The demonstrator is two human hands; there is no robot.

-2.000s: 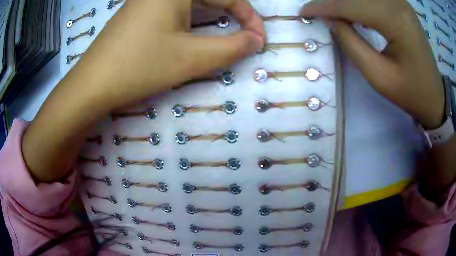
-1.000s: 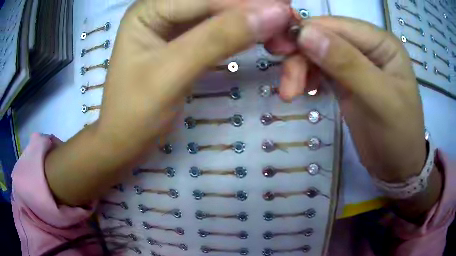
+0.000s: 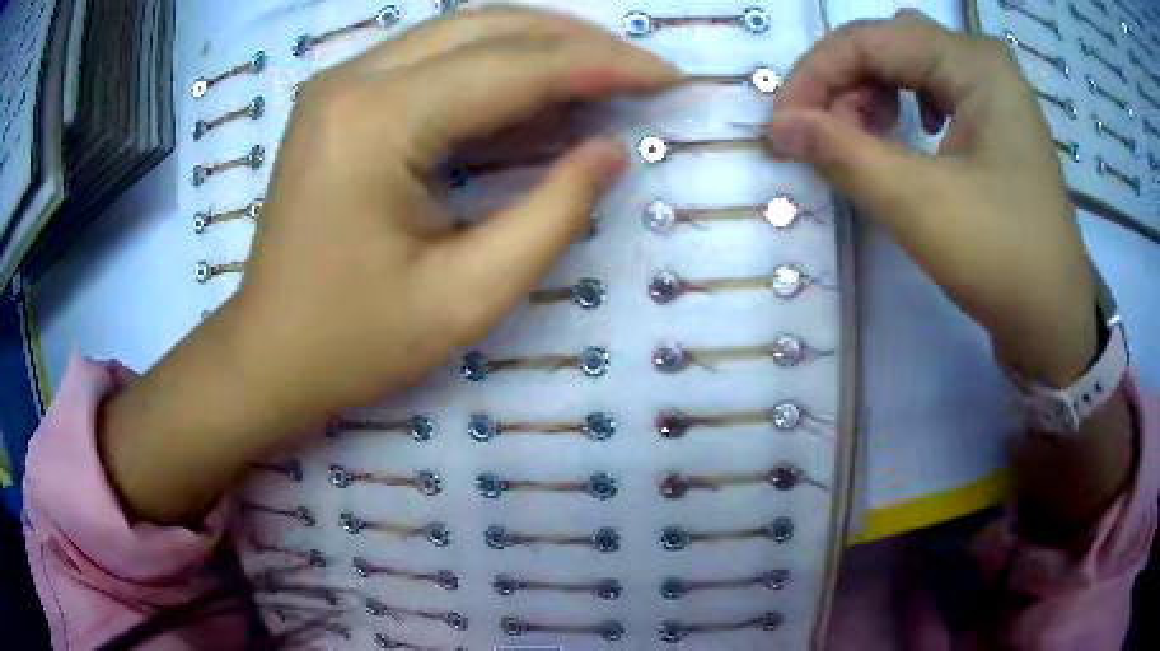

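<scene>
A large white card (image 3: 623, 394) with columns of paired pieces lies in front of me. My left hand (image 3: 433, 216) is over its upper left part, thumb and forefinger apart; the forefinger tip covers the left end of one pair (image 3: 765, 80). My right hand (image 3: 941, 165) is at the card's upper right edge. Its thumb and forefinger are closed on the right end of the pair below, whose left disc (image 3: 651, 149) shows. That pair's right disc is hidden. Clear and dark reddish pairs (image 3: 725, 284), some with fine thread tails, sit below my right fingertips.
A thick stack of filled cards (image 3: 115, 127) stands at the left. Another filled card (image 3: 1081, 102) lies at the upper right. Yellow tape (image 3: 935, 506) edges the white bench at the lower right. A dark blurred strand crosses the lower left.
My hands met above the card one second ago; they are now apart, the left lower and more open, the right back at the card's right edge. The card's rows have shifted slightly upward.
</scene>
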